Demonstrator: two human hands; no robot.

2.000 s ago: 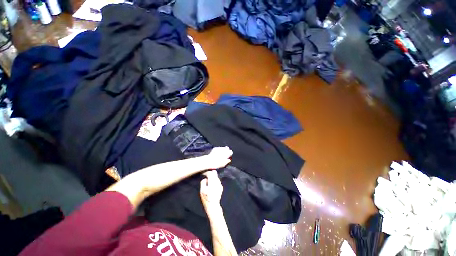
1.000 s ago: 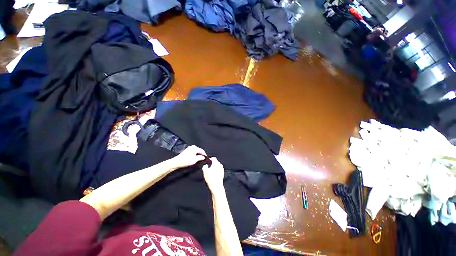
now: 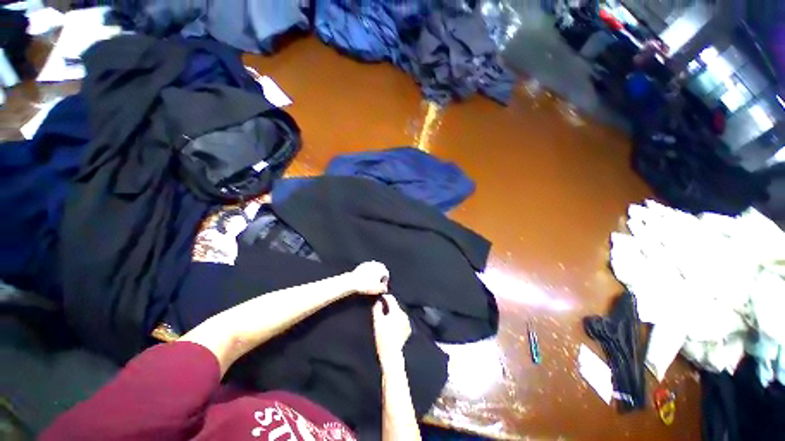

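A black suit jacket (image 3: 318, 353) lies spread in front of me on the glossy brown table, with some shiny dark lining showing near the collar and hem. My left hand (image 3: 371, 278) and my right hand (image 3: 392, 326) are close together at the jacket's front edge, pinching the cloth with the fingertips. Any button between the fingers is too small to tell. A navy garment (image 3: 404, 175) lies partly under the jacket's far side.
A dark garment pile (image 3: 129, 172) is at the left. Blue-grey garments (image 3: 452, 52) lie at the far edge. At the right are a white cloth pile (image 3: 701, 284), black hangers (image 3: 621, 353), a paper tag (image 3: 595, 373), red-yellow snips (image 3: 664, 405) and a thin pen-like stick (image 3: 533, 343).
Both hands have moved a little to the right and toward me along the jacket front. The jacket's front panel now covers more of the lining.
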